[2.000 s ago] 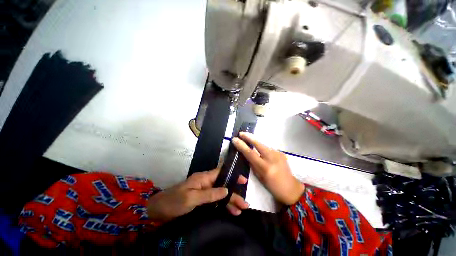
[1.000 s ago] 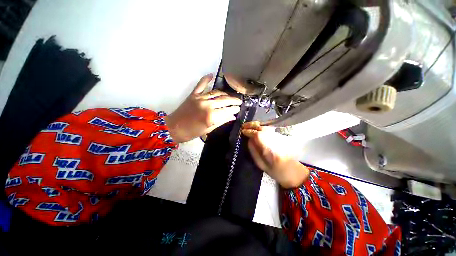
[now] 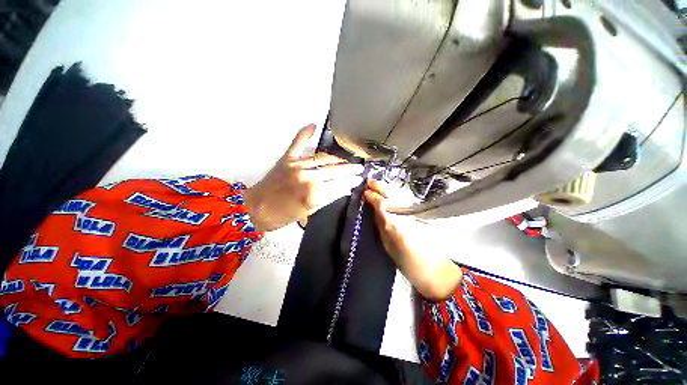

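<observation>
A black fabric panel (image 3: 309, 263) lies lengthwise from my lap up to the presser foot (image 3: 388, 174) of the sewing machine (image 3: 422, 68). A zipper (image 3: 347, 276) with silver-white teeth runs along it. My left hand (image 3: 301, 184) lies flat on the panel's left side, its fingers pointing at the foot. My right hand (image 3: 403, 237) is on the right side, its fingertips on the zipper just below the foot. The fingertips of both hands are close together. The needle point is too small to tell.
A stack of black cut panels (image 3: 71, 139) lies on the white tabletop (image 3: 218, 68) at the left. Red-handled snips (image 3: 529, 224) lie right of the foot. A shiny black zipper bundle (image 3: 636, 342) is at the lower right. A cream ribbed knob (image 3: 576, 189) sits on the machine head.
Two seconds ago both hands held the zipper and fabric below the foot. Now they are up beside the foot, with the panel and zipper under it. The head view has moved closer to the machine.
</observation>
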